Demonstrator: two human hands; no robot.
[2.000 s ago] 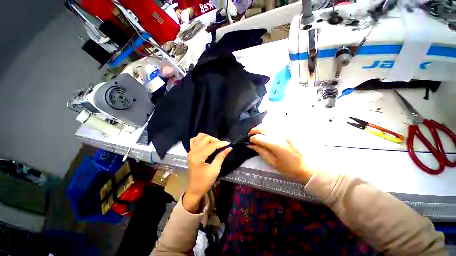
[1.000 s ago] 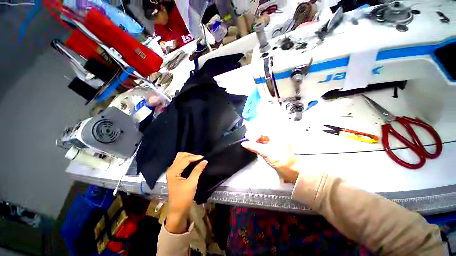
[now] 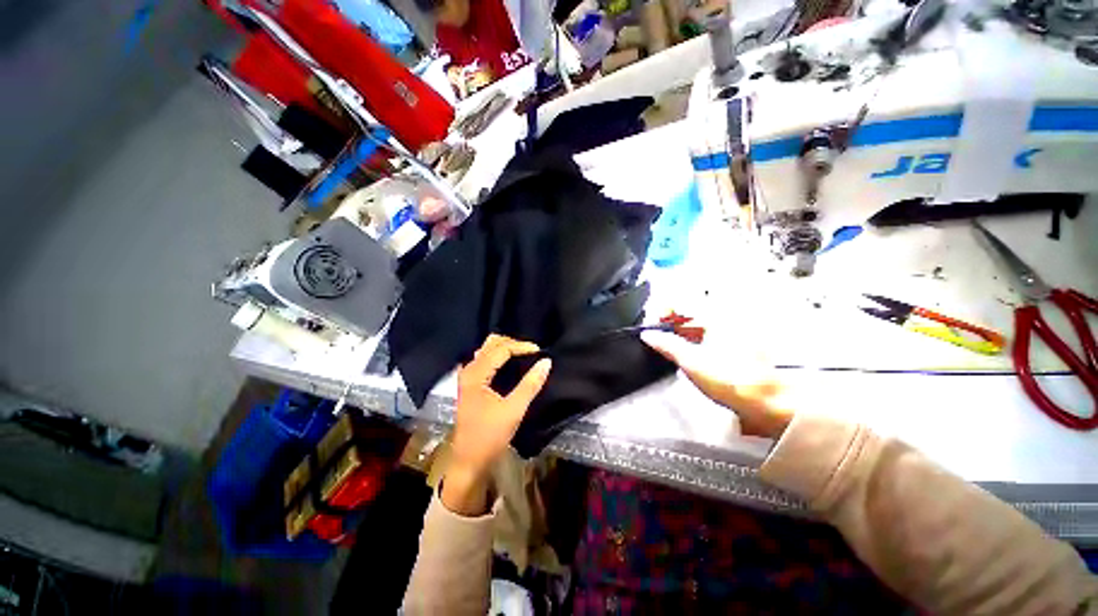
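Black cloth [image 3: 512, 259] lies in a loose heap on the white table left of the needle area. My left hand [image 3: 491, 391] pinches an edge of it between thumb and fingers near the table's front edge. My right hand [image 3: 716, 375] holds the right end of the same edge, with its fingertips partly washed out by glare. A thin folded edge or seam runs between the hands. A small greyish patch [image 3: 614, 289] shows on the cloth. The presser foot area [image 3: 800, 247] stands behind and right of my right hand, apart from the cloth.
The white sewing machine [image 3: 891, 132] stands at the upper right. Yellow-orange snips [image 3: 945, 327] and red-handled scissors [image 3: 1045, 361] lie at right. A light-blue plastic piece [image 3: 677, 226] is left of the needle. A grey motor-like unit [image 3: 325, 277] is at left, blue crates [image 3: 259, 475] below. A person's red top shows behind.
Since two seconds ago my hands have moved apart along the cloth edge, and the front flap is spread wider between them. The camera view has also shifted back and forth.
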